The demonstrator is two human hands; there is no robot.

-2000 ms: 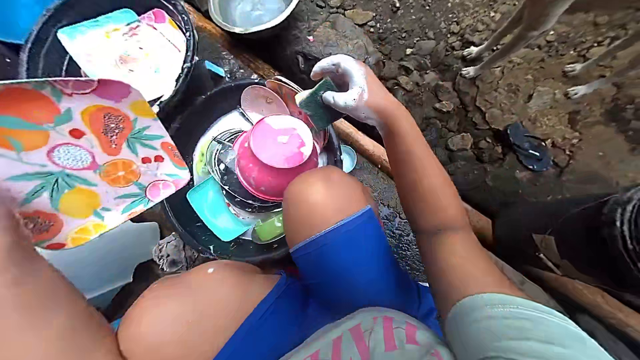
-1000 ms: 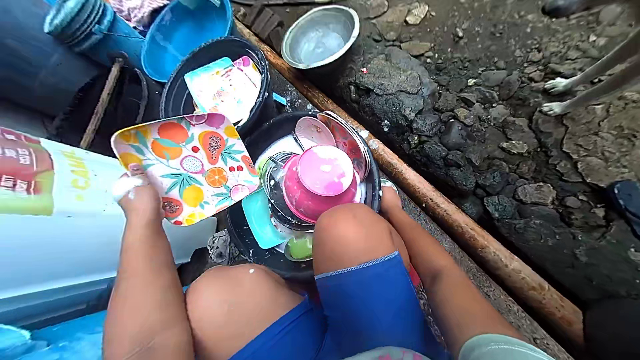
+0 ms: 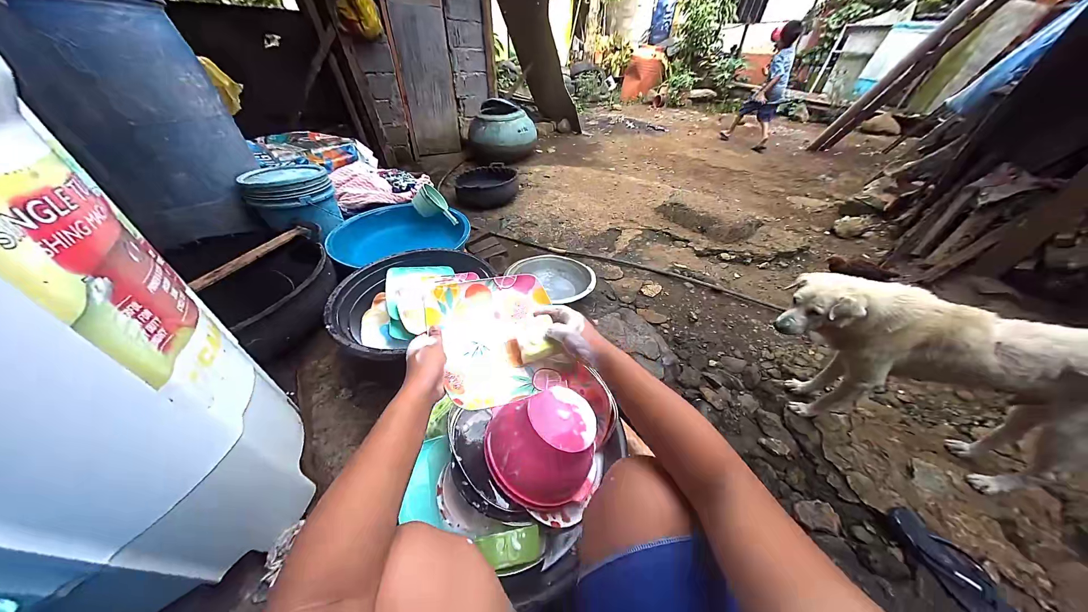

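My left hand point(image 3: 425, 365) grips the left edge of a square fruit-patterned plate point(image 3: 476, 340), which is tilted and bright with glare. Against the plate's right part, my right hand point(image 3: 574, 333), dotted with suds, holds a sponge point(image 3: 534, 338). Just below the plate, pink bowls point(image 3: 540, 446) sit upside down on a dark pan point(image 3: 476, 463) in a black basin between my knees. A turquoise dish point(image 3: 422, 484) and a green container point(image 3: 510, 548) lie in the same basin. Behind the plate, a second black basin point(image 3: 340, 319) holds more patterned plates.
A metal basin point(image 3: 557, 276) with water and a blue basin point(image 3: 399, 238) stand ahead. On the left are a white washing machine point(image 3: 153, 442) and a black tub point(image 3: 280, 297). A pale dog point(image 3: 926, 340) stands at right; a person point(image 3: 765, 89) is farther off.
The view has tilted up a lot. My right hand, low beside the basin one second ago, is now at the plate with the sponge. The plate is now over the pink bowls.
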